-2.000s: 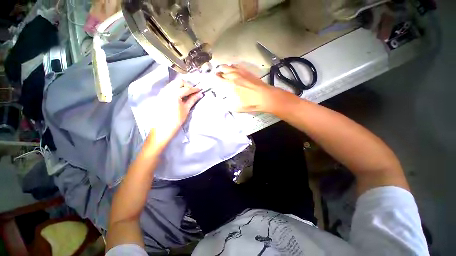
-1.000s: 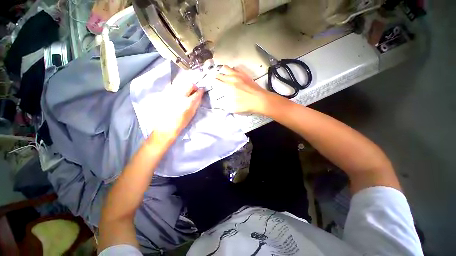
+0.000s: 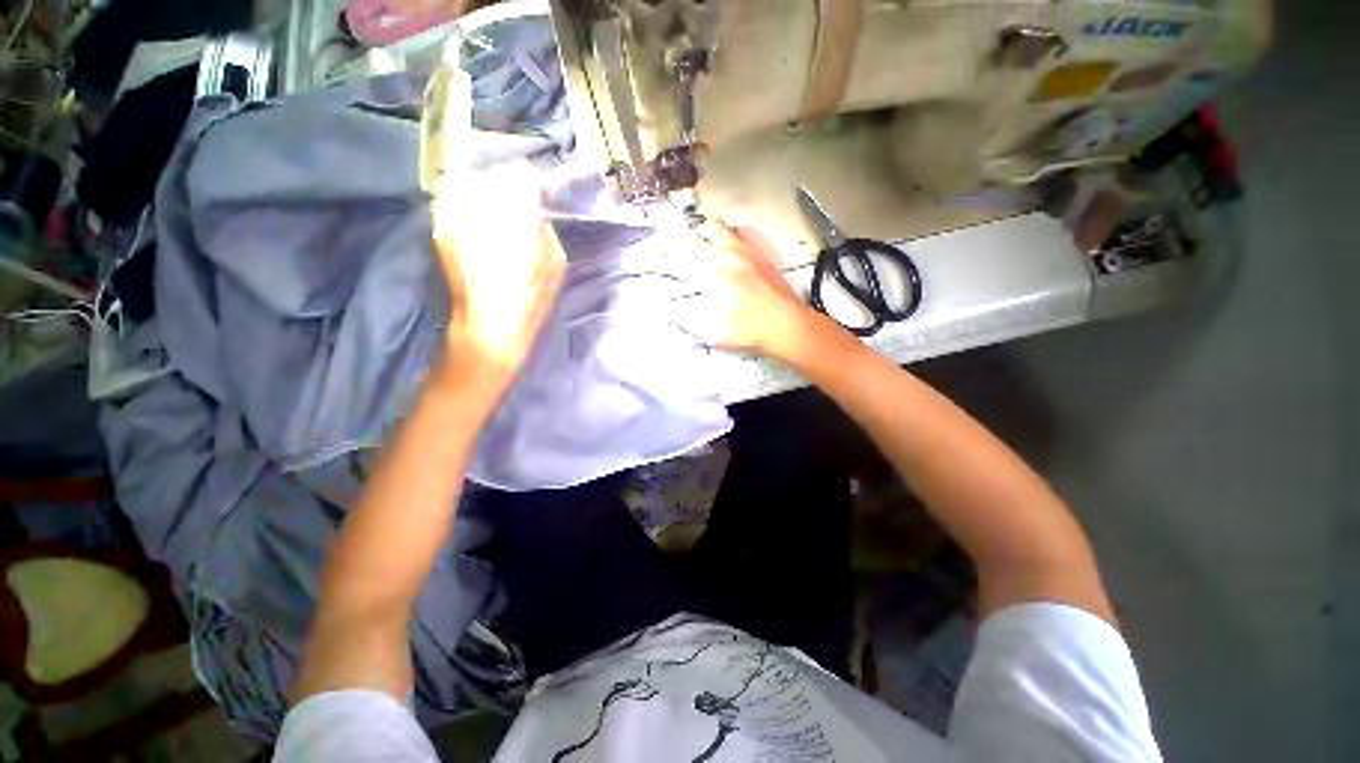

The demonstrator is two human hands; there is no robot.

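Observation:
The grey-blue garment fabric (image 3: pixel 336 268) is heaped left of the sewing machine and hangs towards the lap; it looks white under the lamp light. The presser foot and needle area (image 3: pixel 674 201) sits in the bright spot. My left hand (image 3: pixel 500 276) is at the left of the foot, over the cloth, overexposed; its fingers are bent and their grip is washed out. My right hand (image 3: pixel 734 291) lies on the cloth just right of and below the foot, fingertips close to it. Whether it pinches the fabric is lost in the glare.
The cream sewing machine (image 3: pixel 955 90) with blue JACK lettering stands at the upper right. Black-handled scissors (image 3: pixel 865 283) lie on the white table edge (image 3: pixel 999 276) right of my right hand. A long cream-white plastic piece (image 3: pixel 445 119) stands left of the needle. A chair (image 3: pixel 75 611) is at lower left.
My left hand has moved left and up, away from the foot. My right hand stays beside the foot. The view has shifted, so more of the machine head shows at the upper right.

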